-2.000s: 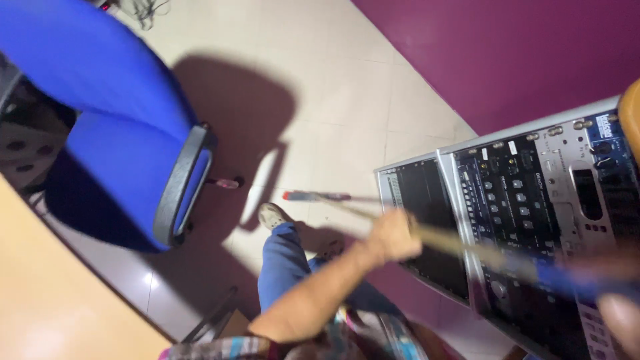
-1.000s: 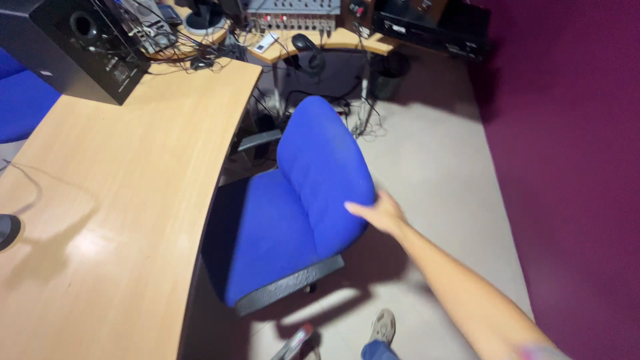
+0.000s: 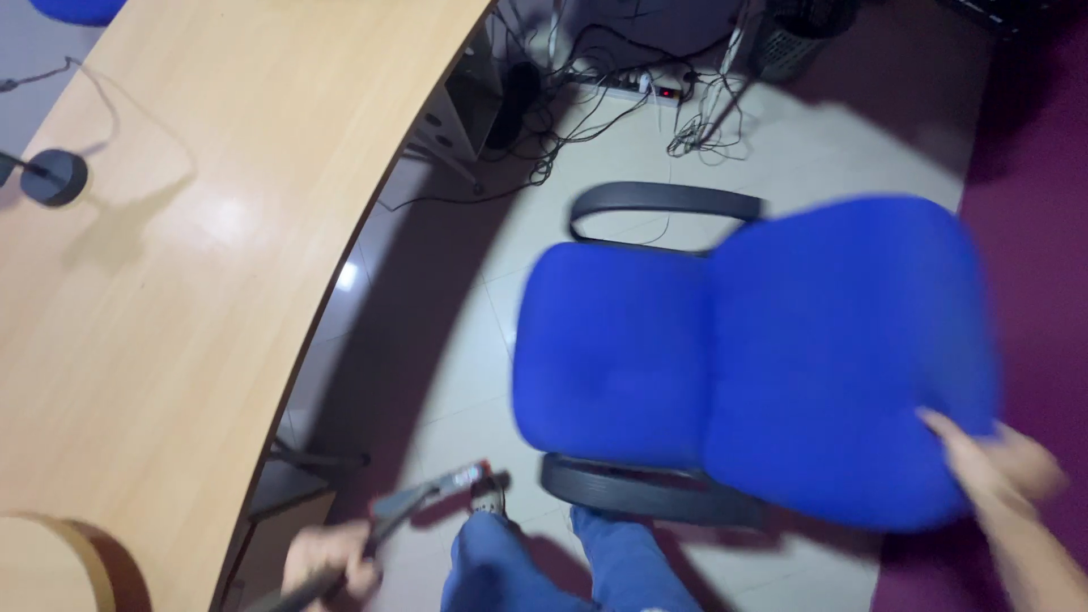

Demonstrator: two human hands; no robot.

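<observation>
A blue office chair (image 3: 620, 357) with black armrests stands on the tiled floor, right of the wooden desk. My right hand (image 3: 994, 467) grips the edge of its backrest at the right. At the lower left, my left hand (image 3: 331, 557) is closed around a dark pole (image 3: 395, 520). The pole's far end joins a flat, narrow head with red ends (image 3: 433, 489), just above my feet. The pole and head look like a floor-cleaning tool, but blur hides the exact kind.
A curved wooden desk (image 3: 212, 280) fills the left, with a round black base (image 3: 54, 177) on it. Tangled cables (image 3: 544, 149) and a power strip (image 3: 629, 83) lie on the floor beyond the chair, near a mesh waste bin (image 3: 790, 42). A purple wall (image 3: 1028, 297) borders the right.
The chair has moved out from the desk's edge toward the purple wall and turned, with my right hand still on its backrest. My left hand on the pole has come into view.
</observation>
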